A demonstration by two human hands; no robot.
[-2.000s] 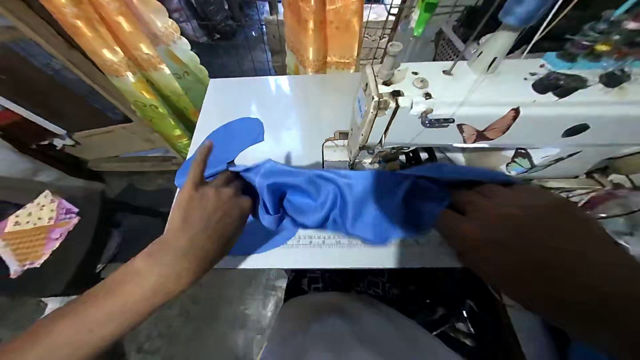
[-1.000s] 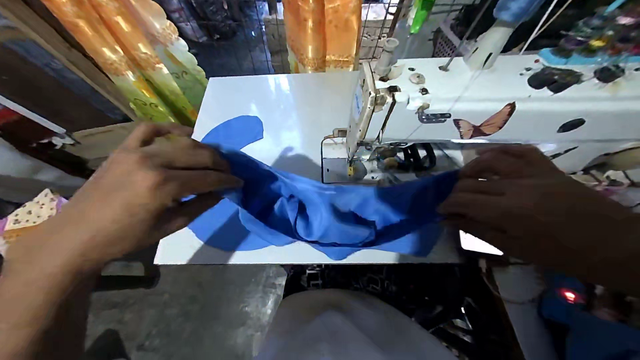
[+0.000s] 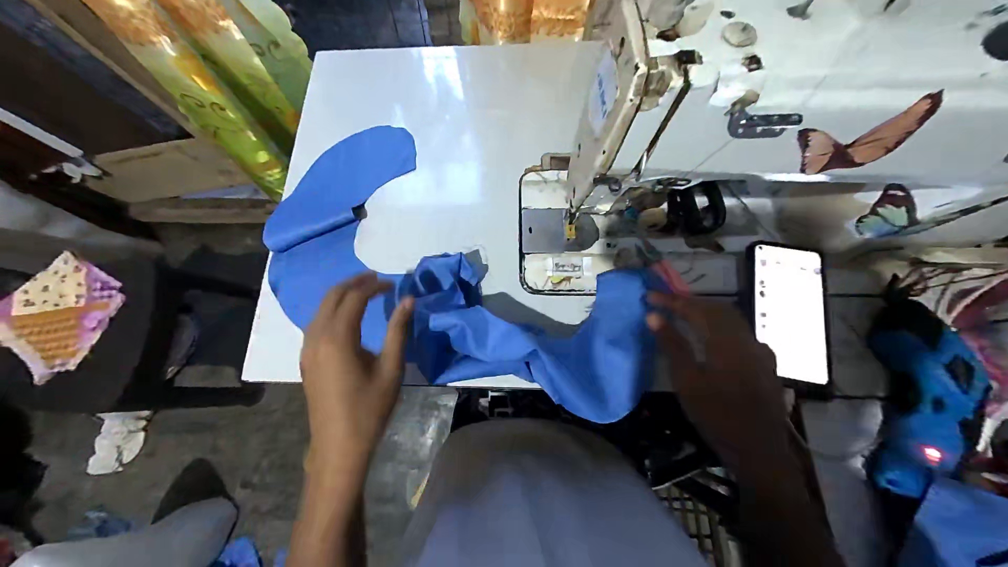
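Note:
A crumpled blue fabric piece [image 3: 504,342] lies across the front of the white sewing table [image 3: 472,94]. My left hand [image 3: 350,346] is at its left end, fingers spread; whether the fingertips touch the cloth is unclear. My right hand [image 3: 705,346] is at its right end, thumb and fingers close to the cloth edge, the grip partly hidden. Beside that hand lies a tool with red handles [image 3: 668,276], partly covered. A flat curved blue fabric piece [image 3: 350,177], folded over at its middle, rests on the table's left. Behind the crumpled cloth is the sewing machine's needle area [image 3: 571,228].
The sewing machine head [image 3: 787,87] with butterfly decorations spans the back right. A phone [image 3: 791,315] with a lit screen lies right of my right hand. Shiny curtains [image 3: 228,87] hang at back left. A patchwork cloth [image 3: 63,315] lies on a dark seat at left.
The blue cloth, stretched between both hands one second ago, now lies lower and loosely crumpled on the table. My left hand has moved right and its fingers have spread.

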